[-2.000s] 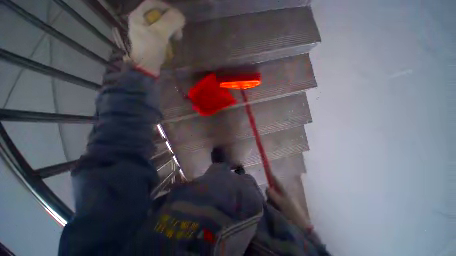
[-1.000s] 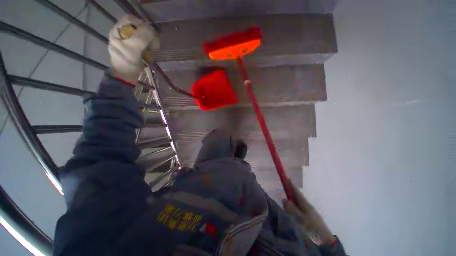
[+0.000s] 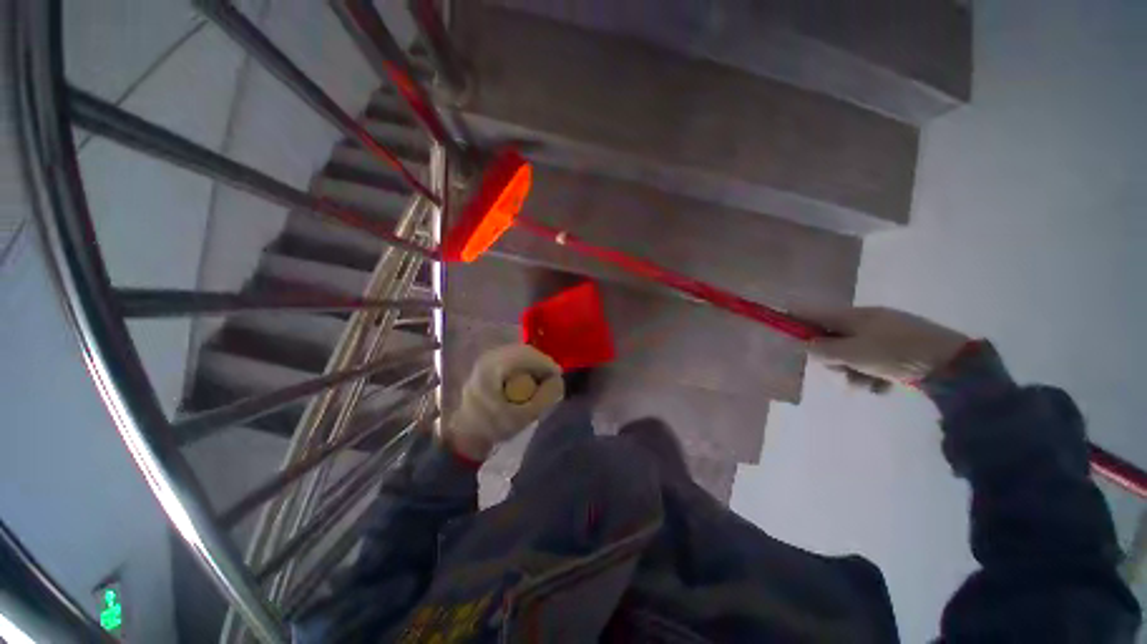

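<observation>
The broom (image 3: 492, 208) has a red and orange head at the railing side of a grey step, and its red pole runs right. My right hand (image 3: 887, 345), in an off-white glove, is shut around the pole. The red dustpan scoop (image 3: 576, 327) is over a lower step, near my legs. My left hand (image 3: 507, 390), gloved, is shut on the dustpan handle; the handle's round yellowish end shows at the top of the fist. The rest of the handle is hidden below the hand.
Grey stair treads (image 3: 704, 132) run up ahead. A curved steel handrail (image 3: 111, 365) with balusters (image 3: 271, 303) stands on the left, with another flight (image 3: 296, 283) beyond it. A pale wall (image 3: 1044, 252) is on the right. A green exit sign (image 3: 111, 608) shows at lower left.
The broom head has moved left to the railing, and its pole now lies more crosswise. My right hand has moved up and right. My left hand has come down and right, close above the scoop.
</observation>
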